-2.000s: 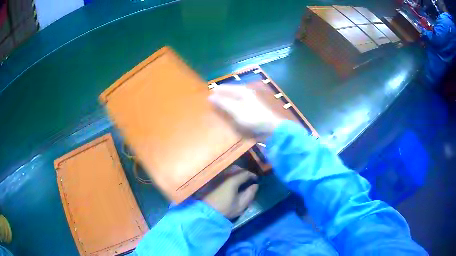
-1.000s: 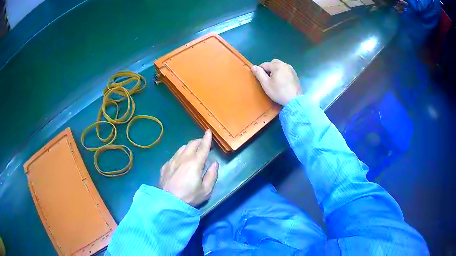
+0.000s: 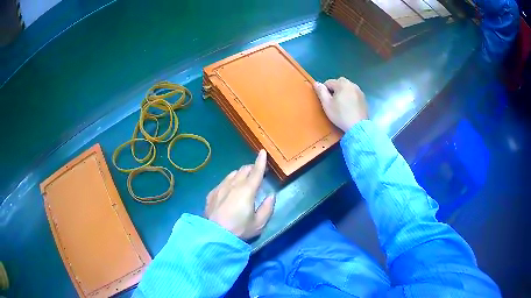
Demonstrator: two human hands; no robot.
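Observation:
A plate stack [image 3: 271, 105] of several orange plates lies on the green bench in front of me, its top plate showing a rectangular groove and small holes. Small connector tails [image 3: 207, 91] stick out at its far left corner. My right hand [image 3: 343, 103] rests on the stack's right edge, thumb on top, fingers partly hidden. My left hand [image 3: 240, 201] is at the stack's near left corner, index finger extended against the side edge, the other fingers apart and holding nothing.
Several tan-yellow rubber bands [image 3: 189, 152] lie loosely left of the stack. A separate orange plate [image 3: 96, 224] lies at the lower left. Banded stacks [image 3: 378, 26] stand at the far right. Another person's blue sleeve [image 3: 499, 29] shows at the upper right. The bench edge [image 3: 326, 198] curves past my lap.
Two seconds ago an orange plate was held tilted above the tabbed panel. It now lies flat on top of the stack. Over the last second the hands stay at the stack; the view has shifted slightly.

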